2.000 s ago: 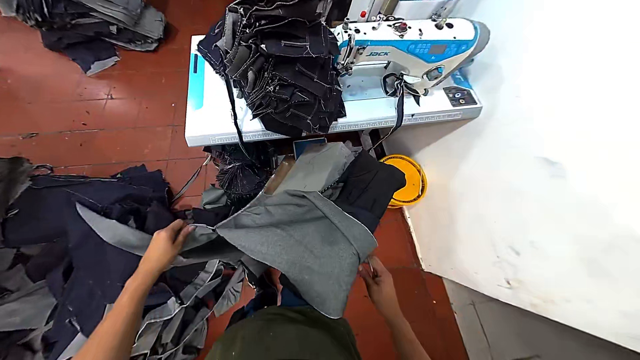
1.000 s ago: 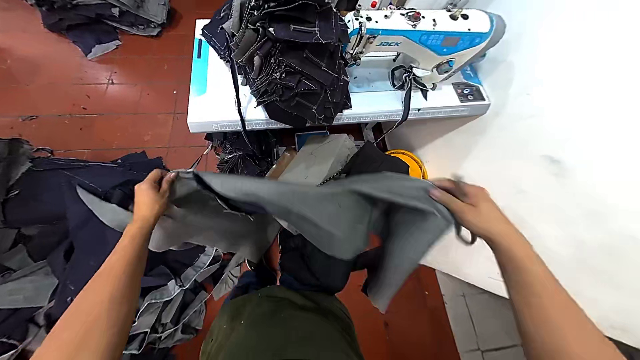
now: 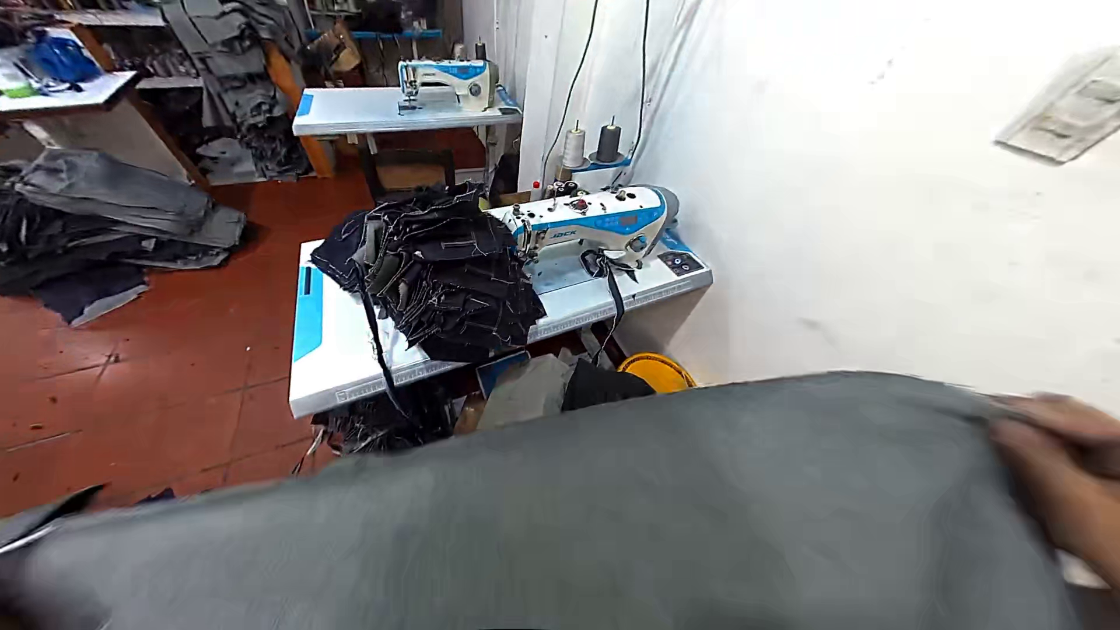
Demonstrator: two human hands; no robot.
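Observation:
A wide grey fabric panel point(image 3: 595, 507) stretches across the bottom of the head view, blurred by motion. At the right edge my right hand point(image 3: 1063, 464) grips its upper corner. The panel's other end reaches the lower left, where a dark blurred patch shows; my left hand cannot be made out there. Beyond the panel stands a white and blue Jack sewing machine point(image 3: 604, 219) on its white table point(image 3: 350, 372). A heap of dark sewn denim pieces point(image 3: 446, 271) lies on that table, left of the machine, with a dark strip hanging off the front edge.
A yellow bucket point(image 3: 658, 373) and more cloth point(image 3: 529, 389) sit below the table's front edge. The white wall point(image 3: 857, 219) rises close on the right. A fabric pile point(image 3: 122, 219) lies on the red tiled floor at left. Farther back is a second sewing machine point(image 3: 451, 83).
The grey panel, hanging between both hands a second ago, is now spread wide across the near view. My left hand has gone out of clear sight. The view has tilted up.

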